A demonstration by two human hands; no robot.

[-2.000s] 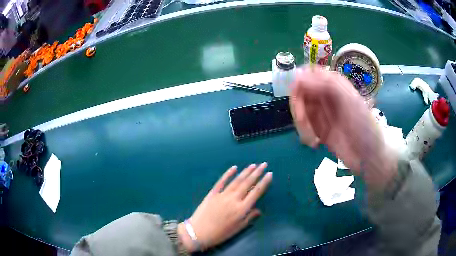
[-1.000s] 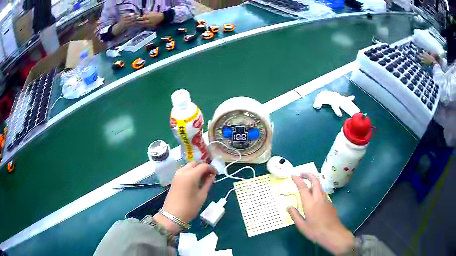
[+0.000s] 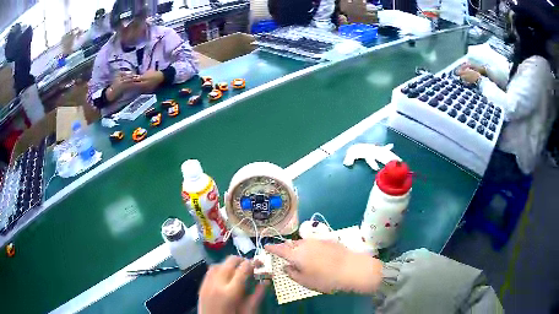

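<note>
A white plug adapter [image 3: 263,264] with a thin white cable [image 3: 257,232] is between my hands, in front of the round cream device [image 3: 262,200] with blue-lit digits. My left hand [image 3: 228,287], cut off by the bottom edge, has its bent fingers on the adapter's left side. My right hand [image 3: 328,266] reaches in from the right, fingertips at the adapter's top near the cable; its grip is not clear. It covers part of the pale yellow gridded sheet [image 3: 288,288]. A small rounded white item [image 3: 314,229] lies behind my right hand.
A labelled drink bottle [image 3: 205,205], a small bottle [image 3: 181,242], tweezers [image 3: 152,270] and a black phone [image 3: 178,292] are left. A red-capped flask [image 3: 387,205], white glove [image 3: 370,155] and part tray [image 3: 450,107] are right. Two people work beyond the belt [image 3: 245,129] and at right.
The view has tilted up. My left hand has moved to the adapter. My right hand has moved left from the sheet's right side to the adapter.
</note>
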